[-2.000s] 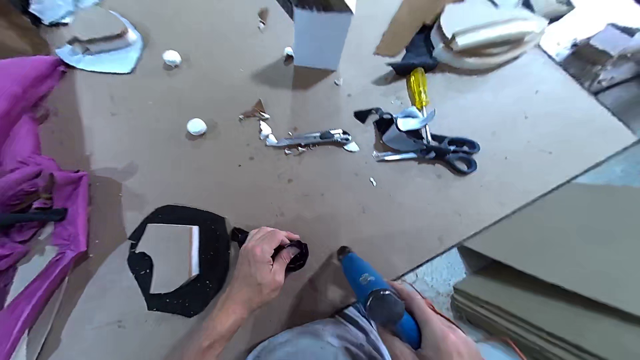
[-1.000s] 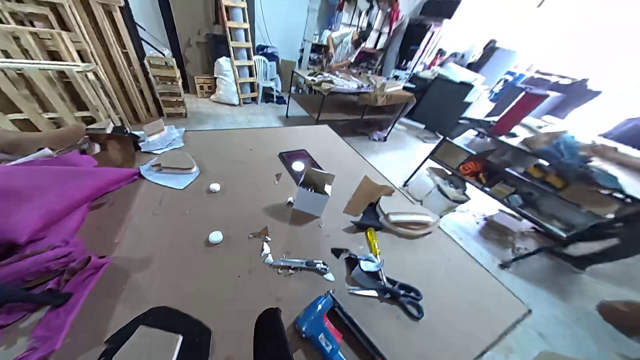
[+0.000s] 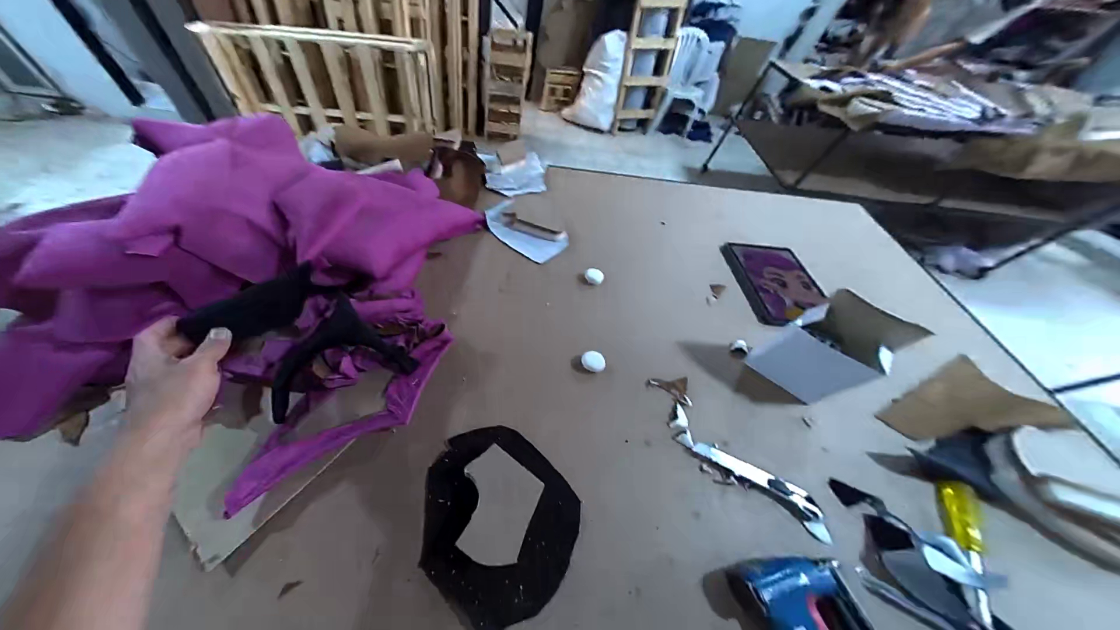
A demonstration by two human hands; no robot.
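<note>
My left hand [image 3: 179, 372] grips a piece of black fabric [image 3: 249, 306] at the left, over a heap of magenta fabric [image 3: 341, 210]. Another dark strip hangs beside it. My right hand is out of view. A blue power tool or stapler [image 3: 801, 595] lies at the bottom right of the table. A black fabric ring [image 3: 556, 516] lies flat at the bottom middle, with bare tabletop or board showing through its opening. Two white balls [image 3: 593, 361] lie farther up. A screwdriver with a yellow handle [image 3: 961, 516] lies among dark and pale scraps at the right.
An open white cardboard box [image 3: 809, 359] stands beside a dark-framed picture or device [image 3: 774, 282]. Brown scrap [image 3: 967, 398] and stacked pale pieces [image 3: 1072, 477] lie at the right. A utility knife [image 3: 752, 472] lies near debris. Wooden frames [image 3: 332, 74] stand behind the table.
My left hand has moved left to the magenta heap and grips black fabric there. The blue tool, in my right hand two seconds ago, now lies on the table. The view has swung up and left.
</note>
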